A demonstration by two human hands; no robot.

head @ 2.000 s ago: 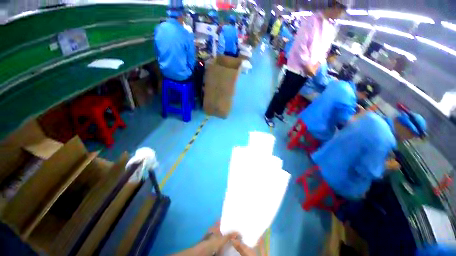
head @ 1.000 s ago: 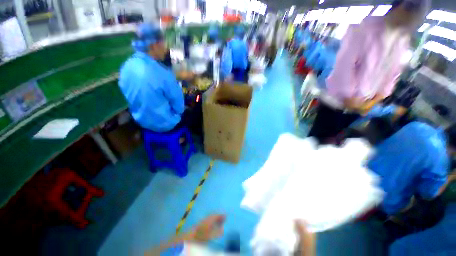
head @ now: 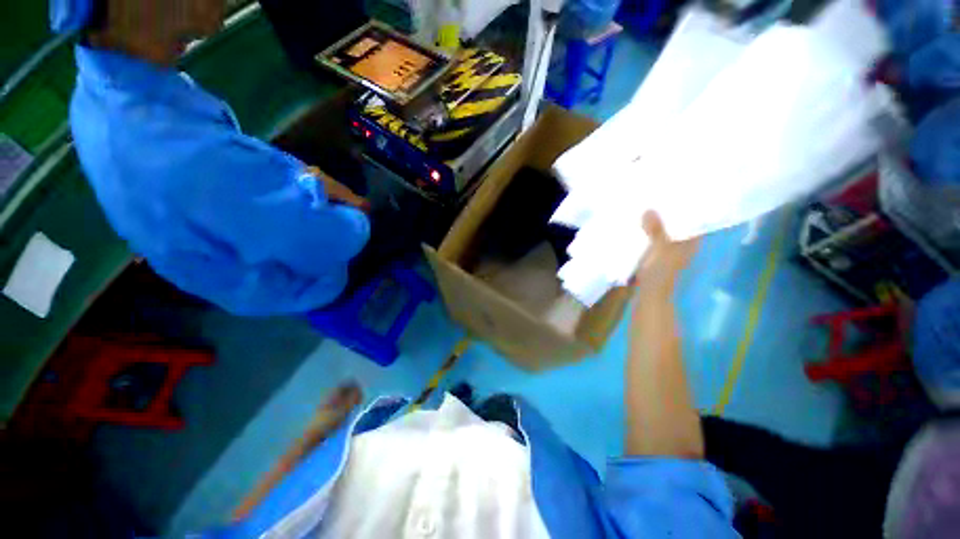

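Note:
My right hand (head: 661, 253) is shut on the lower end of a fanned bunch of white sheets (head: 726, 137). The sheets spread up and to the right. Their lower left corners overhang the right side of an open tall cardboard carton (head: 505, 326). The carton is dark inside, with some pale pieces in it. My left hand (head: 343, 400) is low at the left, small, dark and blurred, away from the sheets; its fingers cannot be made out.
A person in a blue smock (head: 211, 200) sits left of the carton on a blue stool (head: 374, 311). Behind is a device with yellow-black tape (head: 474, 100). Red stools (head: 132, 384) stand at left and right. A white sheet (head: 40, 276) lies on the green bench.
The view has moved up to the carton and tilted down. The sheets, earlier over the aisle floor, are now at the carton's right side in my right hand. My left hand is apart from them.

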